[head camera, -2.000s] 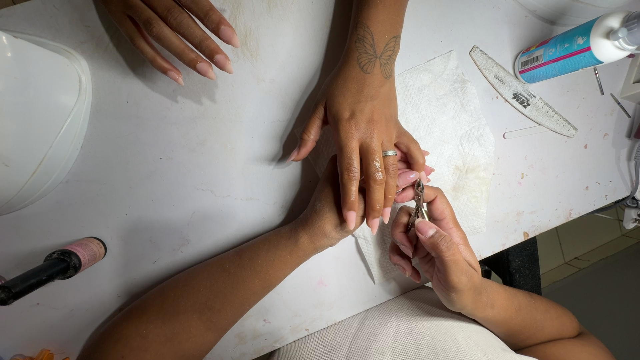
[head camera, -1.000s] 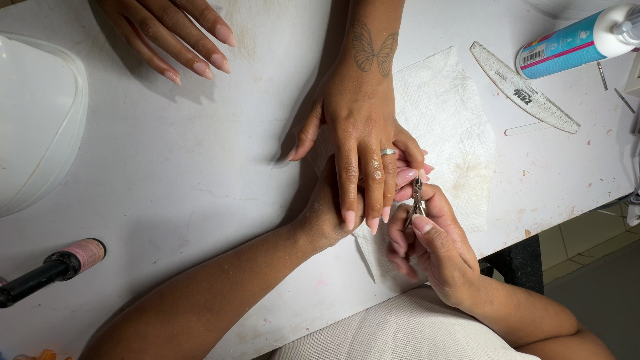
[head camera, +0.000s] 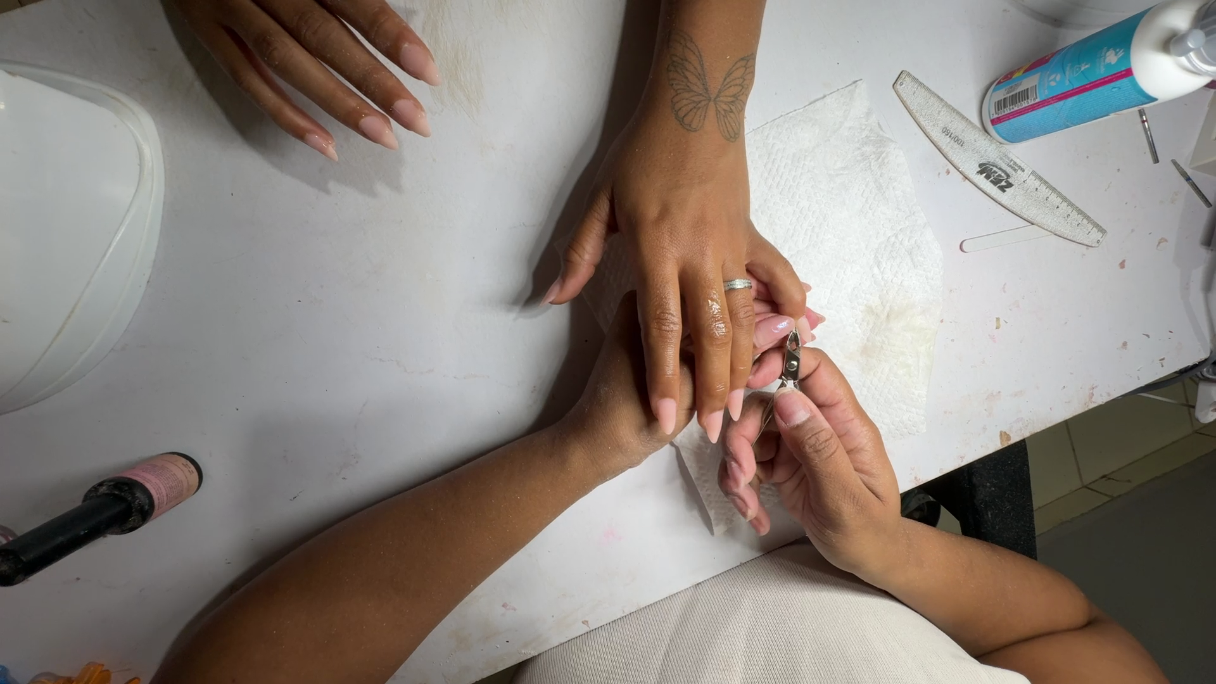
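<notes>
Another person's hand (head camera: 693, 237), with a butterfly tattoo at the wrist and a ring, lies palm down over my left hand (head camera: 632, 408). My left hand is mostly hidden beneath it; its fingers come out on the right and hold that person's little finger. Metal cuticle nippers (head camera: 790, 363) are in my right hand (head camera: 826, 456), between thumb and fingers, their tips at the little finger's nail. Whether the jaws touch skin cannot be told. A white paper towel (head camera: 845, 218) lies under the hands. The person's other hand (head camera: 323, 66) rests at the upper left.
A white curved device (head camera: 66, 237) stands at the left, above a nail polish bottle (head camera: 142, 494) with a black cap. At the upper right are a curved nail file (head camera: 997, 161), a thin stick (head camera: 1002, 238), a blue and white bottle (head camera: 1092, 71) and slim metal tools (head camera: 1149, 136).
</notes>
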